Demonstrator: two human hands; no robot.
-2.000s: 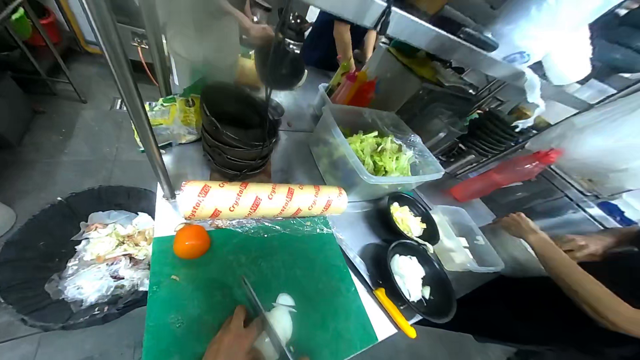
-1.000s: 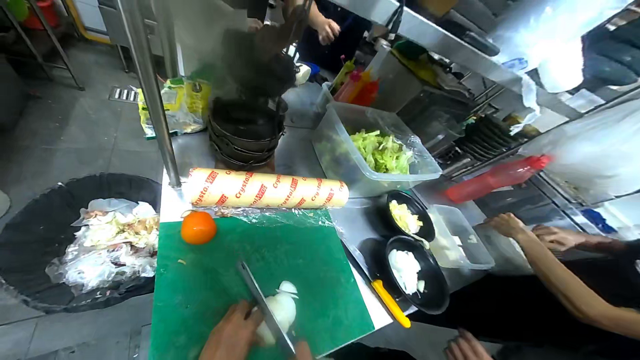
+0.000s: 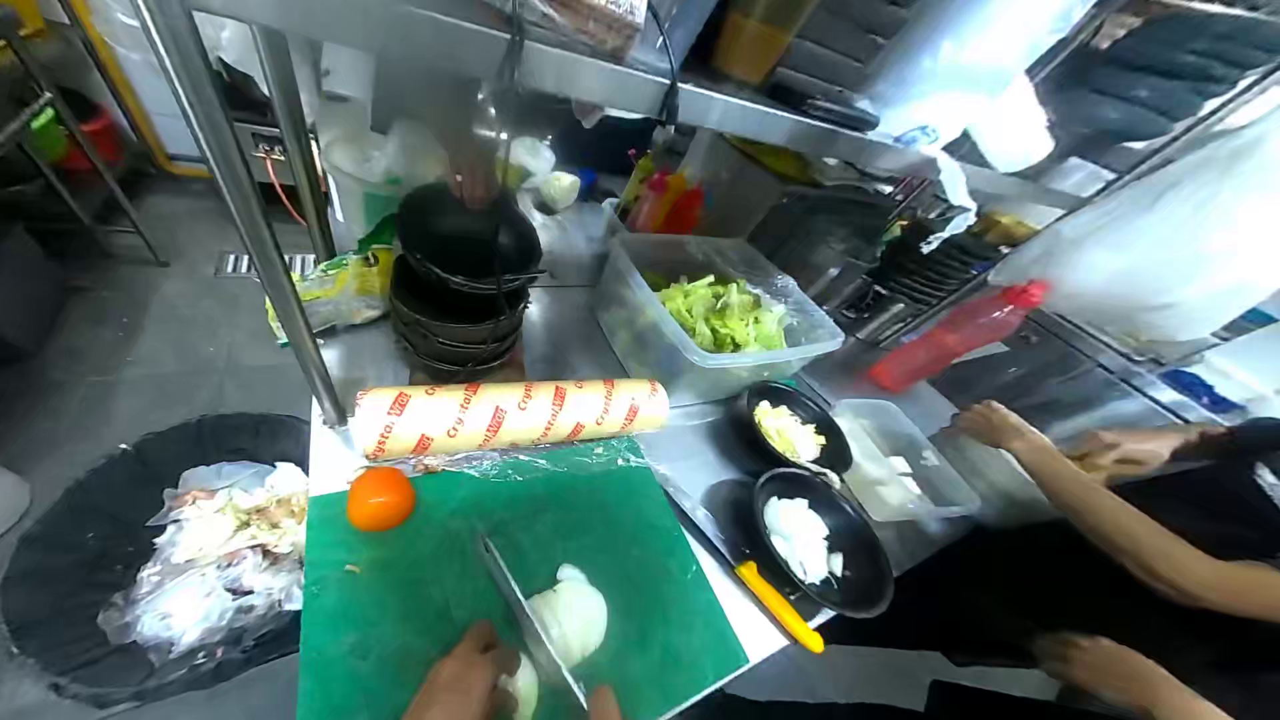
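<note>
A green cutting board [image 3: 400,600] lies at the lower middle. My left hand [image 3: 465,675] rests on it, its fingers around a pale onion piece [image 3: 522,688] left of the blade. My right hand [image 3: 603,703], mostly cut off by the bottom edge, is at the handle end of a kitchen knife [image 3: 535,625]; the grip itself is hidden. Against the blade's right side sits a larger peeled onion piece [image 3: 578,618]. An orange-red round tomato or fruit [image 3: 381,499] is at the board's upper left, below a roll of cling film [image 3: 510,415].
Right of the board lie a yellow-handled knife [image 3: 780,607], black bowls of white pieces [image 3: 800,535] and yellowish pieces [image 3: 790,430], and a lettuce tub [image 3: 720,320]. A waste bin [image 3: 150,450] stands left. Co-workers' hands [image 3: 1000,425] show at right; another hand is at stacked black bowls [image 3: 460,300].
A co-worker's hand and a black bowl now show at the top of the bowl stack. At lower right, another person's hand has moved rightward. A pale onion piece now shows left of my blade.
</note>
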